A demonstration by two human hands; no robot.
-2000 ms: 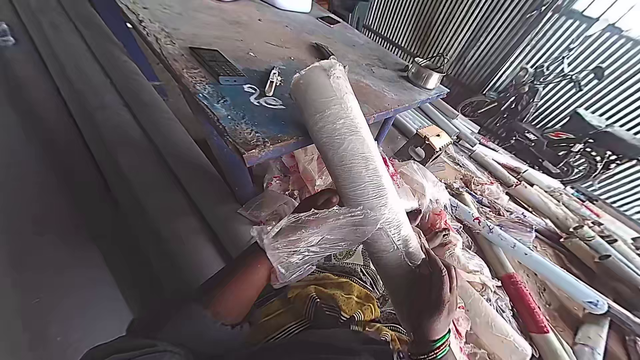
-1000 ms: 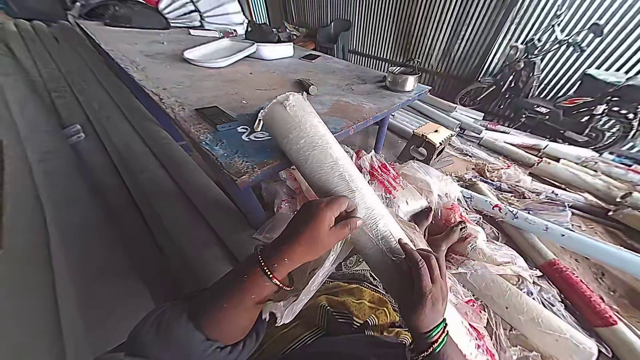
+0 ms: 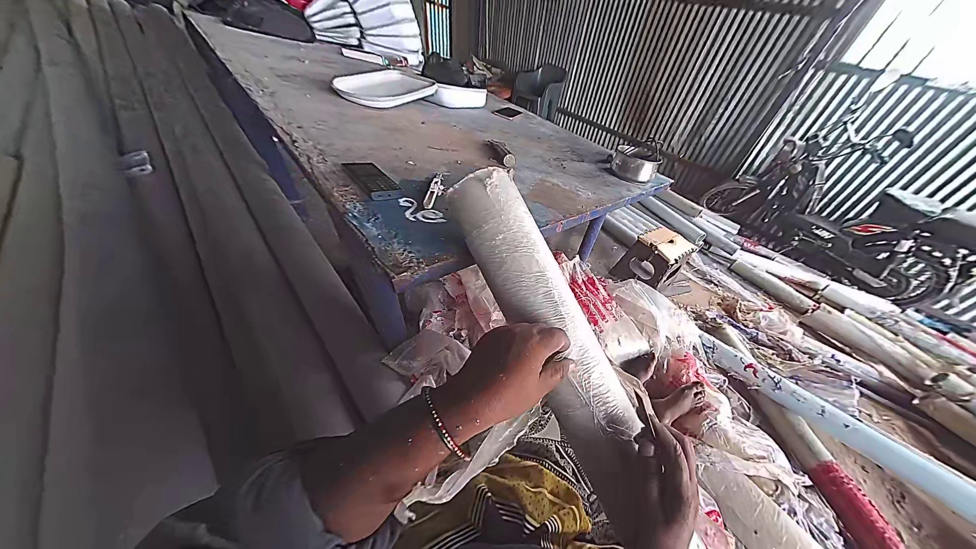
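A long pale roll wrapped in clear plastic film slants from my lap up to the table's near corner. Closed against its left side, my left hand grips the film, and a loose piece hangs below the wrist. Lower down, my right hand holds the roll from its right side, fingers partly hidden. Beyond the roll's upper end, a phone, a small metal tool and a short dark cylindrical piece lie on the table.
Crumpled plastic sheeting lies under the table edge. Long tubes cover the floor to the right, near a small stool and a motorcycle. White trays and a metal pot stand on the table. Long grey lengths run along the left.
Two seconds ago film was spread over my left hand; now that hand is bare on top and closed beside the roll. My right hand stays low on the roll.
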